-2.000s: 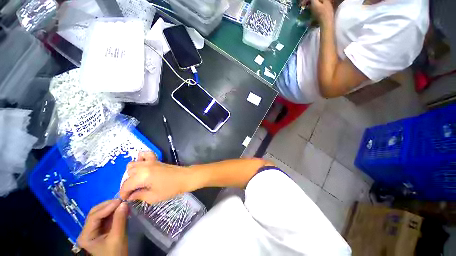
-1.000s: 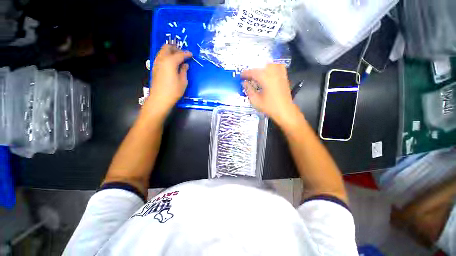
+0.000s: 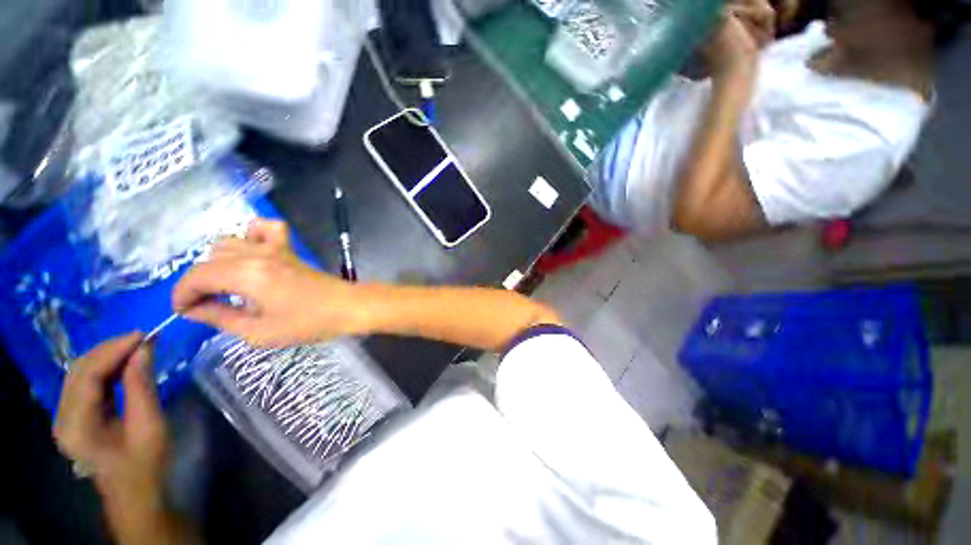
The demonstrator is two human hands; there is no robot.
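Note:
My left hand [image 3: 119, 420] is at the lower left, over the near edge of the blue tray [image 3: 190, 339]. Its fingertips pinch one end of a thin silvery rod [image 3: 162, 326]. My right hand [image 3: 261, 287] is over the tray's right side, and its fingertips are at the rod's other end. Whether a white sleeve is on the rod is hidden by the fingers. A clear box [image 3: 303, 399] of thin rods lies just below my right hand. A clear bag [image 3: 160, 213] of white parts lies over the tray's far side. Other rods [image 3: 51, 332] lie at the tray's left.
A white-edged smartphone [image 3: 428, 177], a second phone [image 3: 413, 43] with a cable, and a black pen [image 3: 343, 234] lie on the black bench. Cloudy lidded boxes [image 3: 261, 64] stand behind. A person in white [image 3: 841, 128] sits at the green bench [image 3: 522, 75]. A blue crate [image 3: 815, 367] stands on the floor.
One second ago my hands were apart over the tray; now they meet at a rod. The view has turned, bringing the seated person and the crate into sight on the right.

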